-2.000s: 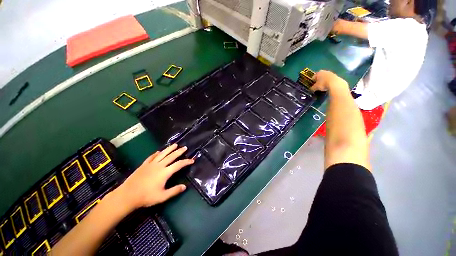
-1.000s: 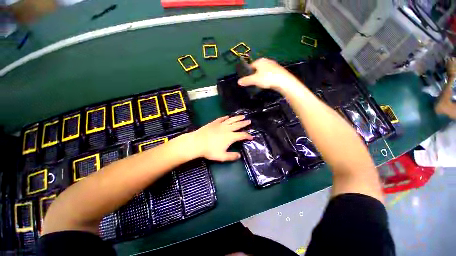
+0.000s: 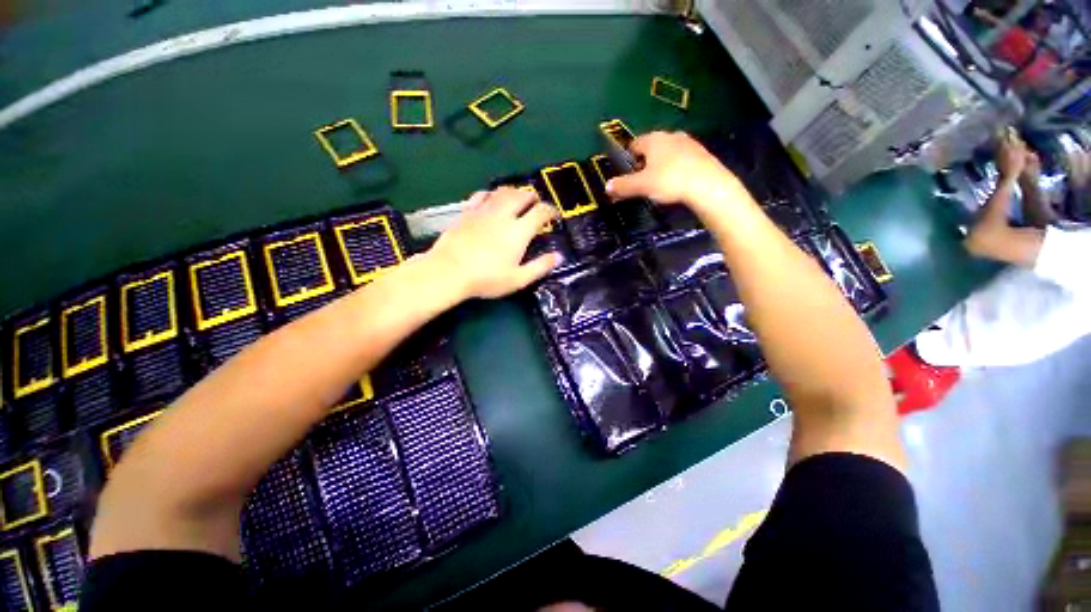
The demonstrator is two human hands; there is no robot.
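A glossy black tray [image 3: 616, 389] lies in front of me. A yellow-outlined rectangular frame [image 3: 568, 189] sits upright in its upper row. Another frame outline shows beside it, partly hidden by my right hand. My right hand [image 3: 680, 171] holds a small bunch of frames [image 3: 619, 141] between thumb and fingers over the upper row. My left hand [image 3: 493, 243] rests with fingers apart at the tray's upper left corner. Its fingertips partly cover another yellow frame, and I cannot see it gripping anything.
A second black tray [image 3: 443, 448] at left holds yellow frames in many pockets, partly under my left forearm. Several loose frames [image 3: 410, 110] lie on the green bench [image 3: 257, 144]. A frame stack [image 3: 875, 262] is at the right tray's far end, near a vented machine [image 3: 826, 102]. A person [image 3: 1017, 233] is at right.
My right hand has fetched a bunch from the stack at the right and brought it to the tray's upper left. Yellow frames now show in that row. My left hand has moved up along the tray edge.
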